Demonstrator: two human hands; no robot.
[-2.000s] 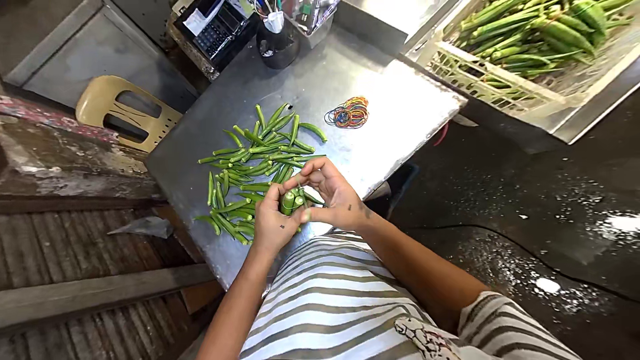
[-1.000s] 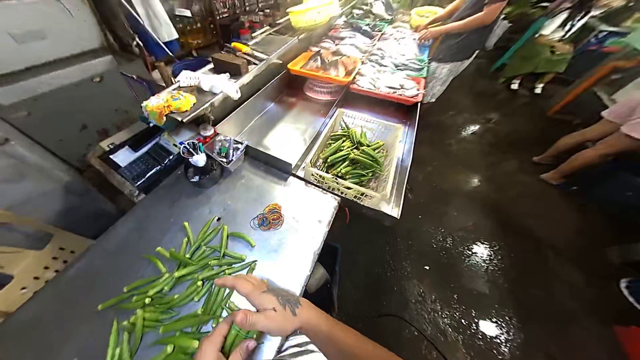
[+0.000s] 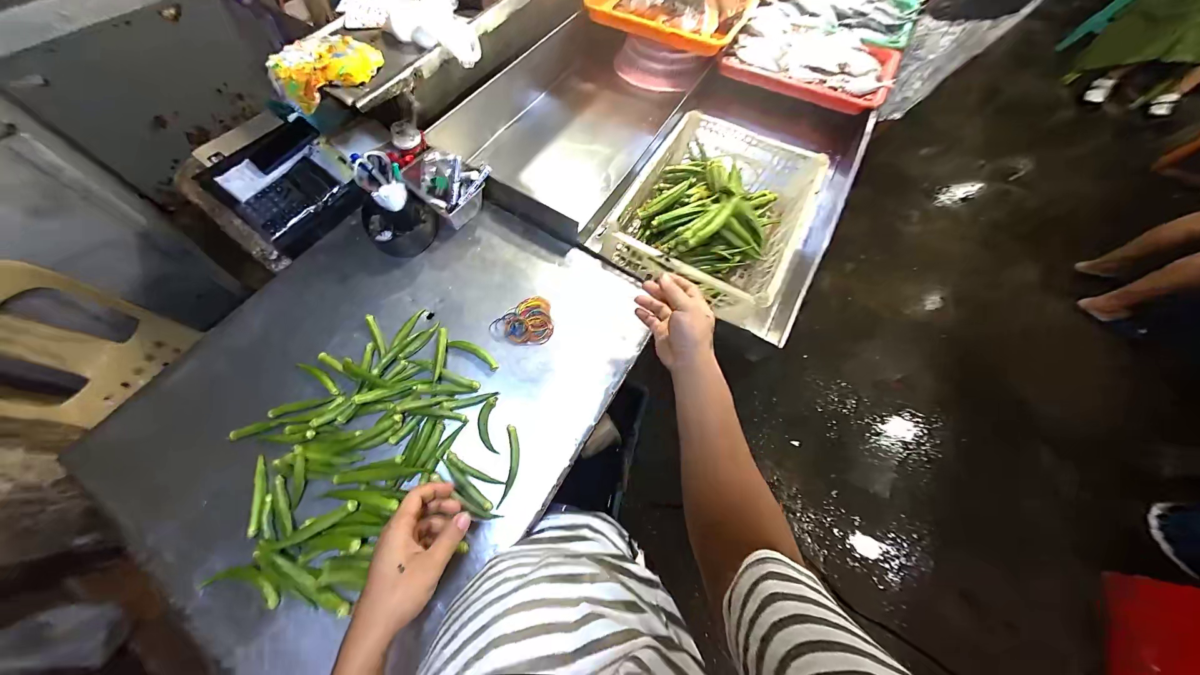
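Observation:
Loose green okra pods (image 3: 375, 403) lie spread over the stainless steel table (image 3: 272, 328). My left hand (image 3: 419, 544) is over the near right part of the okra, fingers curled and apart, with nothing plainly held. Raised beside the near edge of a cream plastic crate (image 3: 797, 216), my right hand (image 3: 680, 319) is palm up with loosely bent fingers and holds nothing. More okra (image 3: 712, 216) is heaped inside that crate. A small pile of coloured rubber bands (image 3: 527, 322) rests on the table between the loose okra and my right hand.
A black pen holder (image 3: 400, 225) and a small tray of oddments (image 3: 454, 187) stand at the table's back edge. Beyond are a metal trough (image 3: 562, 122) and a red tray of fish (image 3: 816, 84). A beige plastic chair (image 3: 84, 347) is at left, wet floor at right.
My hands, together over the okra before, are now apart; the right one has moved out towards the crate. The okra bundle between them earlier is no longer held. The view has swung.

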